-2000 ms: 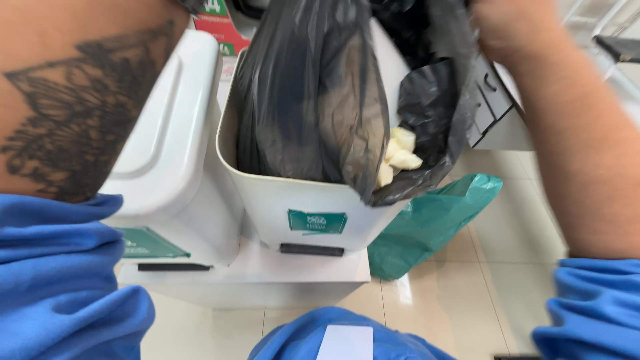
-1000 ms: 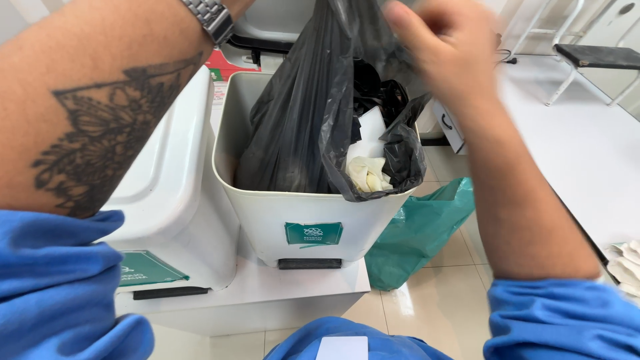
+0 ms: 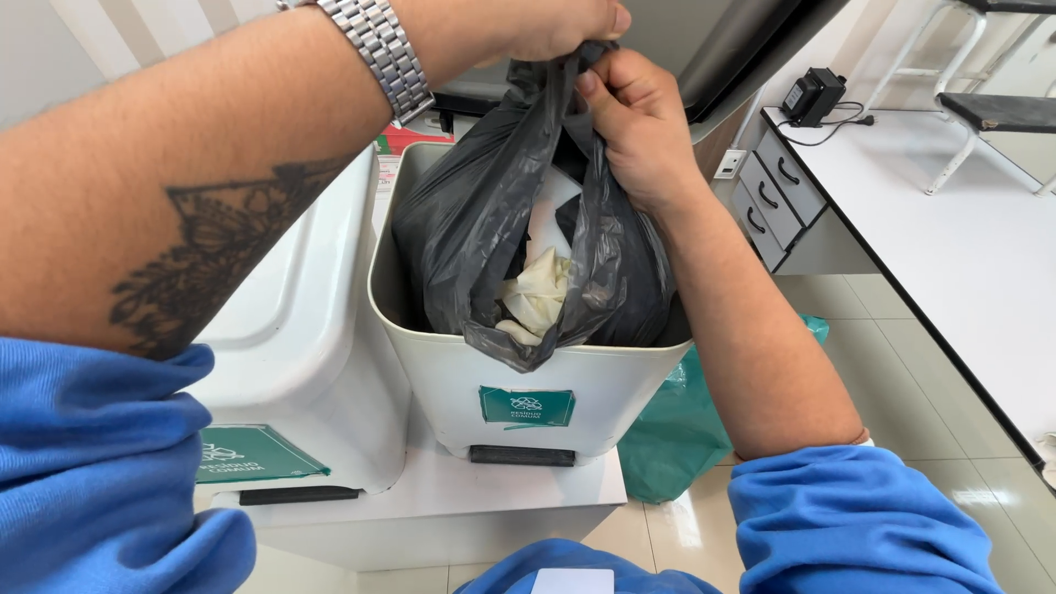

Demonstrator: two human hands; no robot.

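Note:
A black plastic garbage bag (image 3: 470, 214) fills a white pedal bin (image 3: 429, 371), its edge hanging a little over the front rim. Above the bin, my left hand (image 3: 553, 29) grips the gathered top of the bag. Just beside and below it, my right hand (image 3: 639, 120) pinches the bag's edge between thumb and fingers. Through the gap in the bag show crumpled cream-coloured gloves or similar soft waste (image 3: 540, 289) and a white sheet-like piece (image 3: 554, 210).
Left of the bin stands a second white pedal bin (image 3: 280, 289) with its lid down. Both bins rest on a white platform (image 3: 495, 499). A green plastic bag (image 3: 676, 429) lies on the floor to the right. Further right is a white desk (image 3: 932, 206) with drawers, a black transformer (image 3: 813, 97) and a step stool (image 3: 998, 111).
My hands have come together at the bag's top, where they were apart before. The bag's opening has been drawn narrower, and its upper part is now gathered.

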